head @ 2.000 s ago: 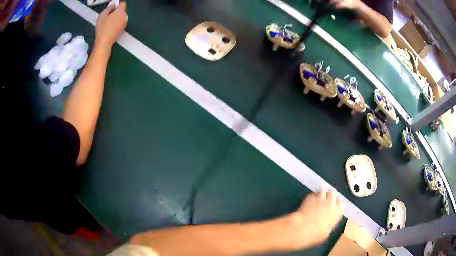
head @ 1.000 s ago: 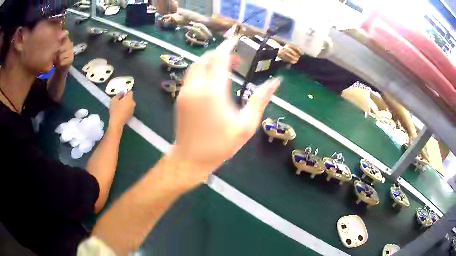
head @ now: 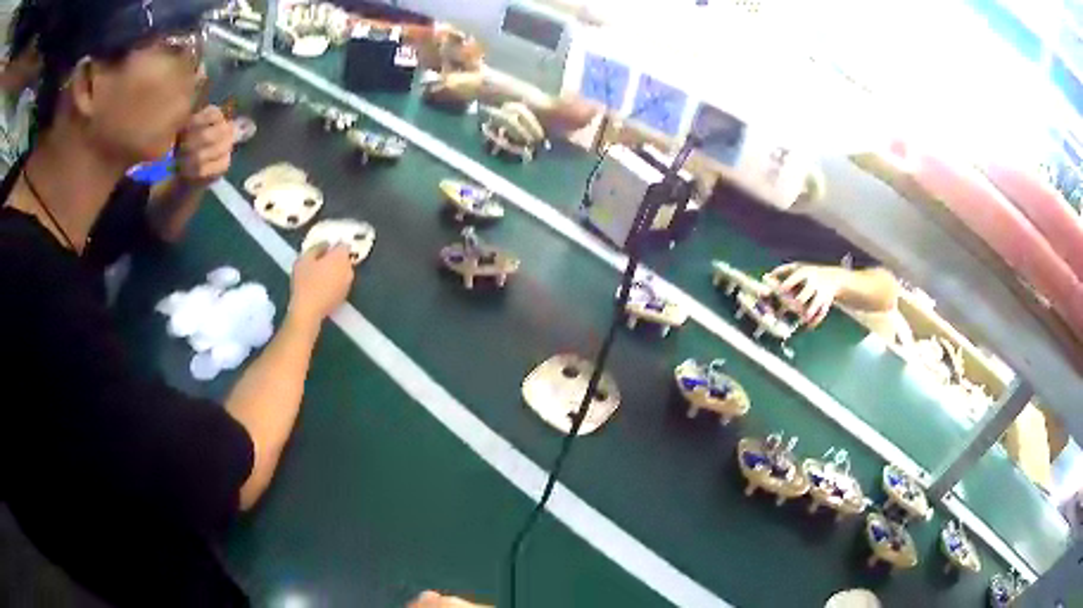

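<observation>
Only a small sliver of skin shows at the bottom edge, probably my left hand (head: 445,601); its fingers are cut off, so its hold cannot be told. My right hand is out of the picture. Nearest in front, a cream cover (head: 549,392) with dark holes lies flat on the dark green belt (head: 475,344). A black cord (head: 615,321) hangs in front of the view and crosses this cover. Wired half-assemblies (head: 770,469) stand on the belt to the right. Another cover (head: 849,599) is cut off by the bottom edge.
On the left, a person in black has a hand at a cover (head: 354,233), beside loose white discs (head: 226,323). A pale rail (head: 416,386) edges the belt. Across it are a hand on half-assemblies (head: 819,291), a boxy unit (head: 624,196) and a slanting grey post (head: 980,439).
The raised hand has dropped from mid-view to the bottom edge. The cover it hid and the hanging cord now show clearly. A hand now shows at half-assemblies across the belt.
</observation>
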